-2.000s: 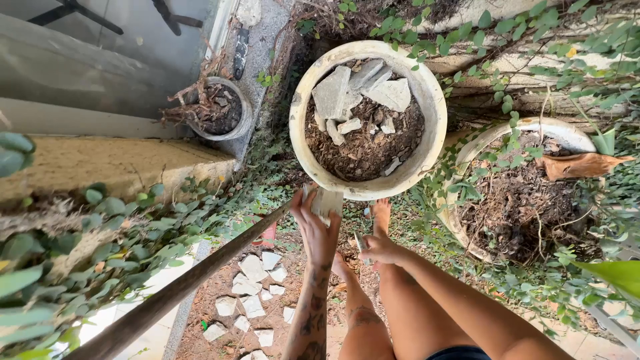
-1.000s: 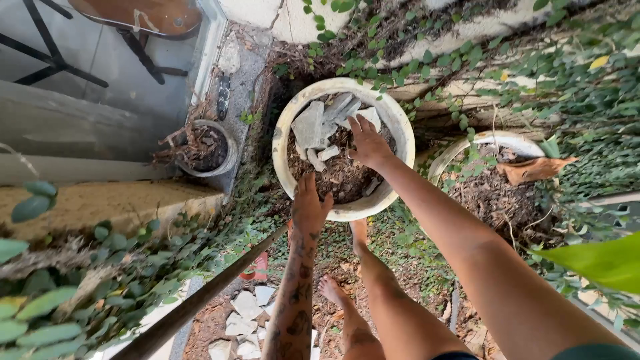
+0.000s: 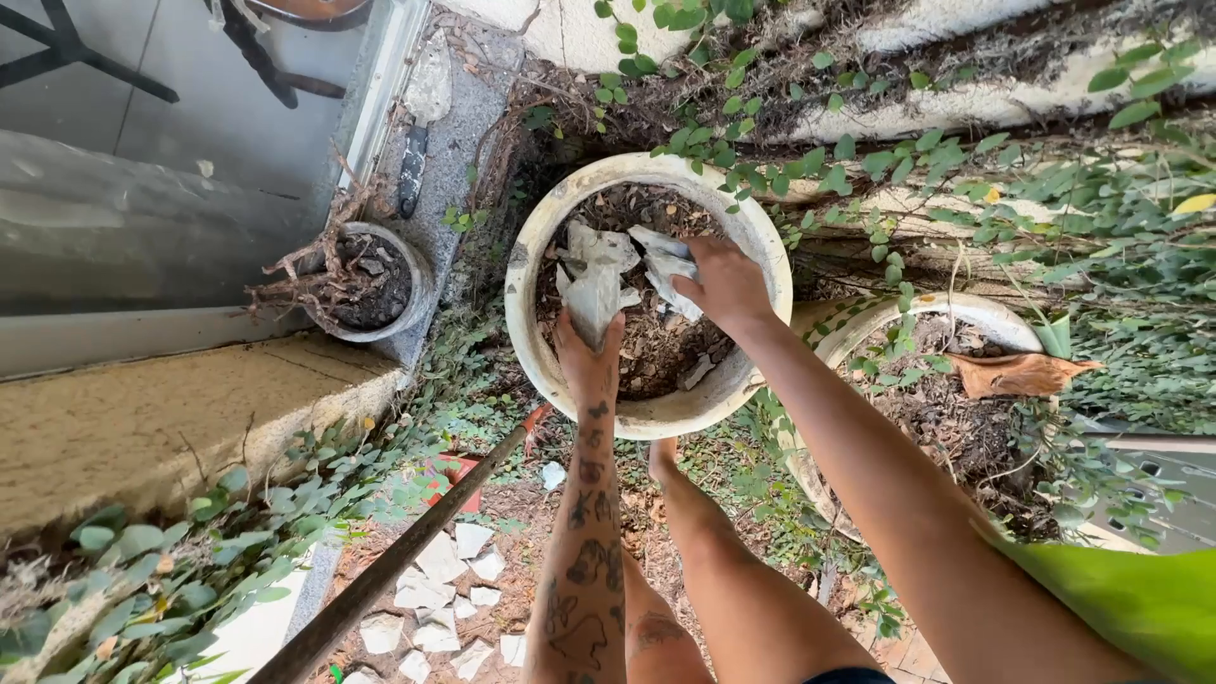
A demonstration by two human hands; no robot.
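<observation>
A large round pale planter holds brown soil and broken whitish-grey shards. Within its rim, my left hand grips a long pale shard between thumb and fingers, its upper part beside or against another shard. My right hand is closed around the edge of jagged pale pieces on the right side of the pot; how many it holds cannot be told. A small grey shard lies in the soil nearer the pot's lower rim.
A small pot with a dry, branching plant stands left on a ledge. A second large planter with soil and a dry leaf is at right. A wooden pole slants at lower left, near pale shards on the ground. Climbing vines surround the pots.
My left hand has moved farther into the planter and taken hold of a long shard. My right hand has closed on pieces at the pot's right side, where it was open a second ago.
</observation>
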